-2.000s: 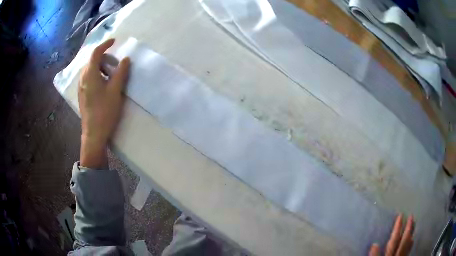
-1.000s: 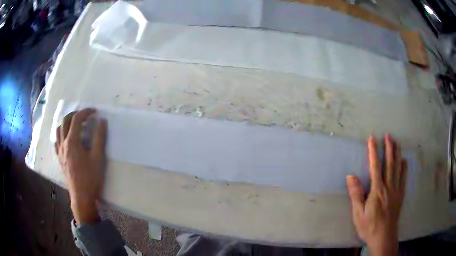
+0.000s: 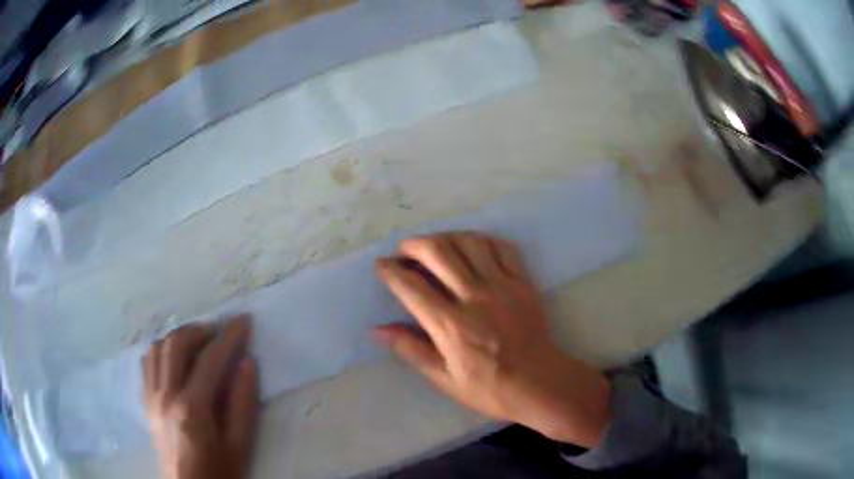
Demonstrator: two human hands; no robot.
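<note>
A long pale lavender-grey fabric strip (image 3: 581, 220) lies flat along the near side of the cream padded table (image 3: 599, 112). My left hand (image 3: 201, 398) rests palm down on the strip toward its left part, blurred, with the fingers slightly bent. My right hand (image 3: 478, 327) lies on the middle of the strip, fingers slightly bent and pointing left. Neither hand visibly grips the cloth. The strip's right end shows beyond my right hand. Its left end is blurred.
A whiter strip (image 3: 346, 103) and a grey strip (image 3: 253, 65) lie farther back, before a brown strip (image 3: 103, 108). An iron (image 3: 749, 122) with a red handle rests at the right edge beside a blue object. White material curls at far left.
My right hand has moved left from near the strip's right end to its middle. My left hand still rests on the strip. The view has turned toward the right, showing the iron.
</note>
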